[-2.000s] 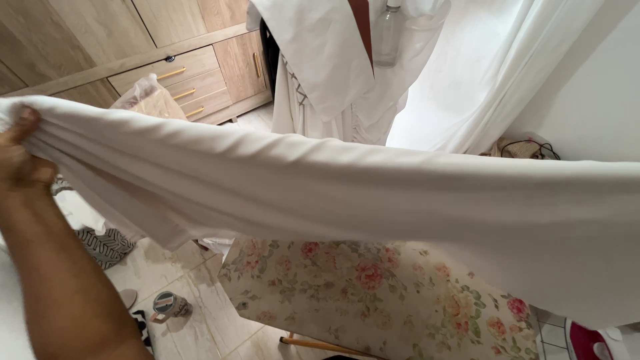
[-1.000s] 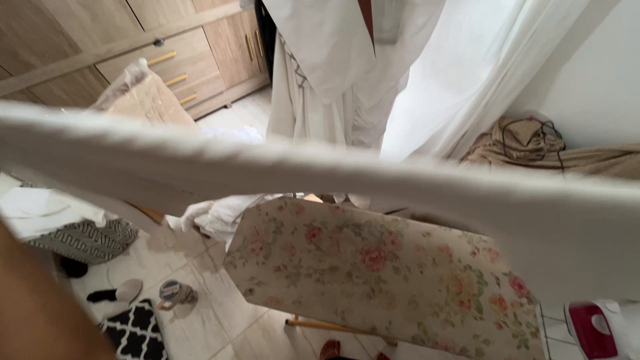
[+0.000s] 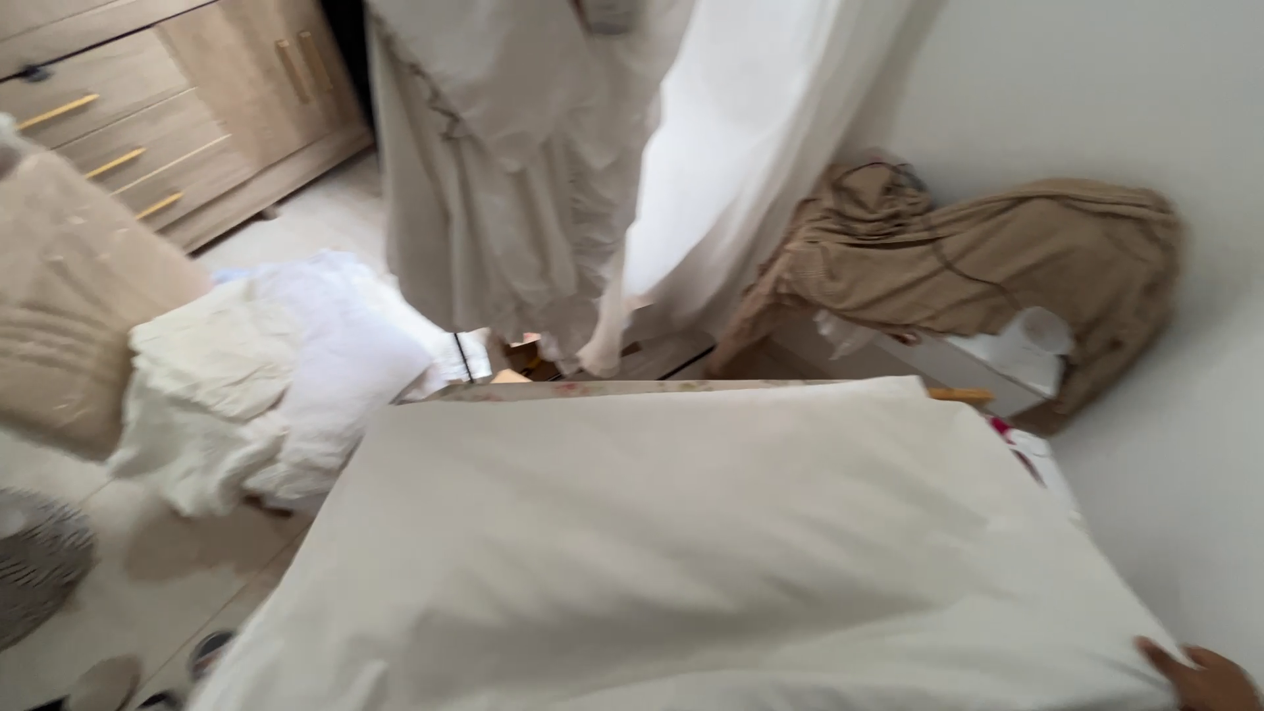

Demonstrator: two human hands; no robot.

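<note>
A large white cloth (image 3: 671, 523) lies spread over the ironing board, hanging past its sides and reaching the bottom of the view. Only a thin strip of the board's floral cover (image 3: 592, 387) shows along the far edge. At the lower right, my right hand (image 3: 1205, 676) holds the cloth's right edge between thumb and fingers, partly cut off by the frame. My left hand is out of the frame. Part of a white and dark pink iron (image 3: 1032, 449) shows beyond the cloth's right edge.
Crumpled white fabric (image 3: 267, 365) is piled left of the board, beside a plastic-wrapped beige item (image 3: 79, 296). White garments (image 3: 494, 168) hang behind. Brown cloth (image 3: 987, 247) with a cord drapes over something by the right wall. A wooden drawer unit (image 3: 128, 128) stands back left.
The white cloth, earlier stretched in the air above the floral ironing board, now covers most of it. The left arm has left the view, and my right hand has appeared at the lower right.
</note>
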